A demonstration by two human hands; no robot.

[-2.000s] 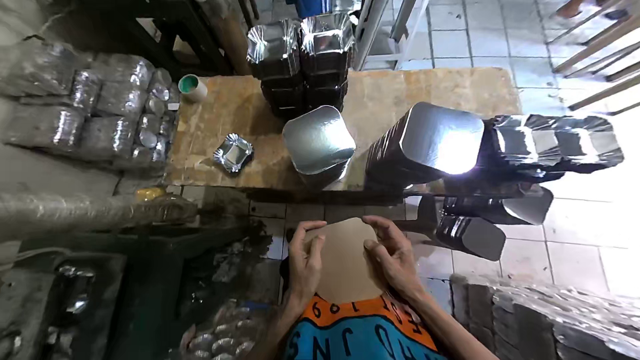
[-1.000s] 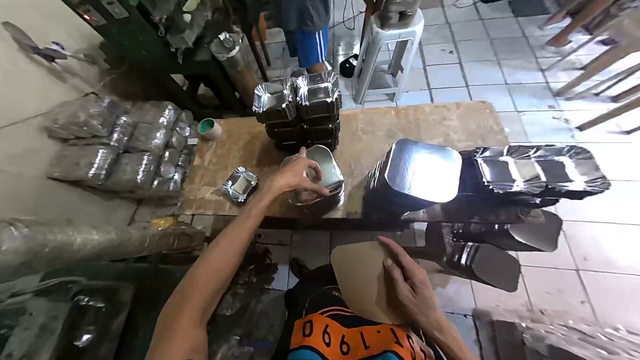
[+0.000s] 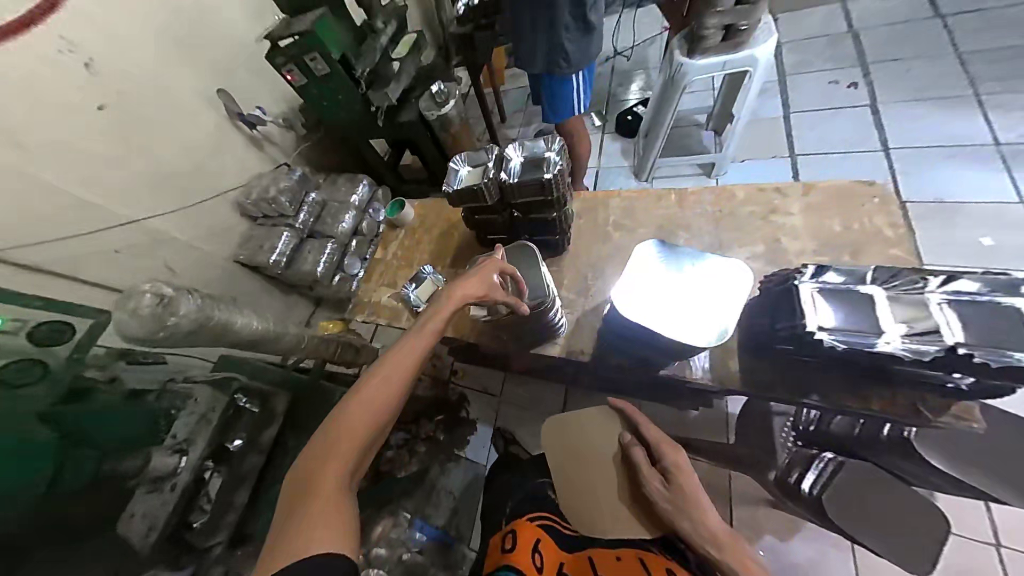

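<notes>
In my right hand (image 3: 668, 472) is a brown rounded-corner cardboard sheet (image 3: 592, 472), held by its right edge over my lap. My left hand (image 3: 490, 284) reaches over a stack of rounded-corner sheets or lids (image 3: 532, 276) near the table's front edge, its fingers bent at the top; whether it pinches one is not clear. Left of that hand lies a small foil tray (image 3: 422, 288). Behind it rise stacks of foil trays (image 3: 536, 164). A taller stack of shiny silver sheets (image 3: 680, 296) stands to the right.
The wooden table (image 3: 816, 216) bears more foil containers (image 3: 904, 312) at right and a tape roll (image 3: 399, 211) at left. Wrapped bundles (image 3: 296, 232) lie by the wall. A person (image 3: 564, 48) stands beyond the table, near a white plastic stool (image 3: 712, 88). Machinery (image 3: 200, 448) stands at lower left.
Two seconds ago both hands held the brown sheet over my lap. My left hand has since let go of it and moved out to the stack on the table. The view has tilted up.
</notes>
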